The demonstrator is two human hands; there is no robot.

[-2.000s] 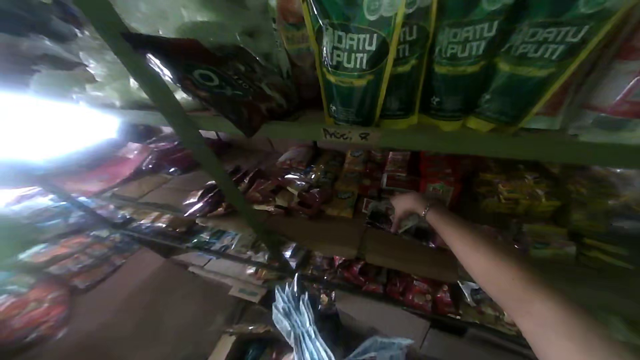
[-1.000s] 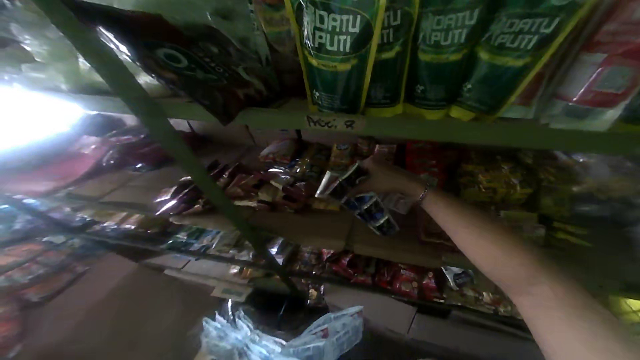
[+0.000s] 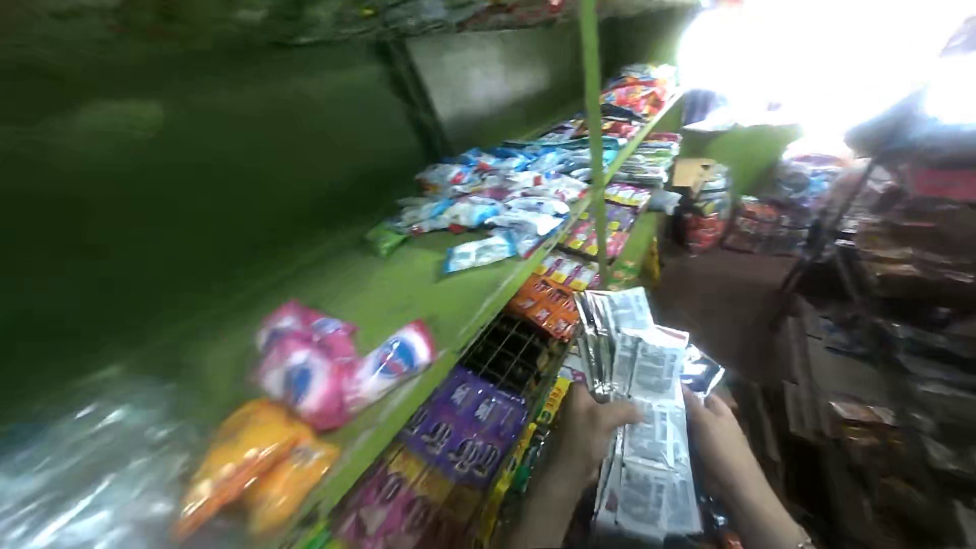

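Strips of white and silver sachets (image 3: 656,427) hang in a bundle at the lower middle right of the head view. My left hand (image 3: 598,419) is closed round the bundle's left side, its thumb across the front. On the right side my right hand (image 3: 713,427) grips a darker shiny sachet strip (image 3: 700,370) against the bundle. Just left of the hands, purple sachet strips (image 3: 469,427) and orange sachet strips (image 3: 545,305) hang below a green shelf.
The green shelf (image 3: 381,282) runs along the left, bearing pink packs (image 3: 305,366), orange packs (image 3: 252,465) and a heap of blue-and-white packs (image 3: 496,198). A thin green post (image 3: 595,137) rises ahead. Blurred stocked shelves (image 3: 900,335) stand at right.
The view has swung from the shelf with green pouches to another one. My right hand, which was holding dark sachets at that shelf, is now at the white bundle, beside my left hand.
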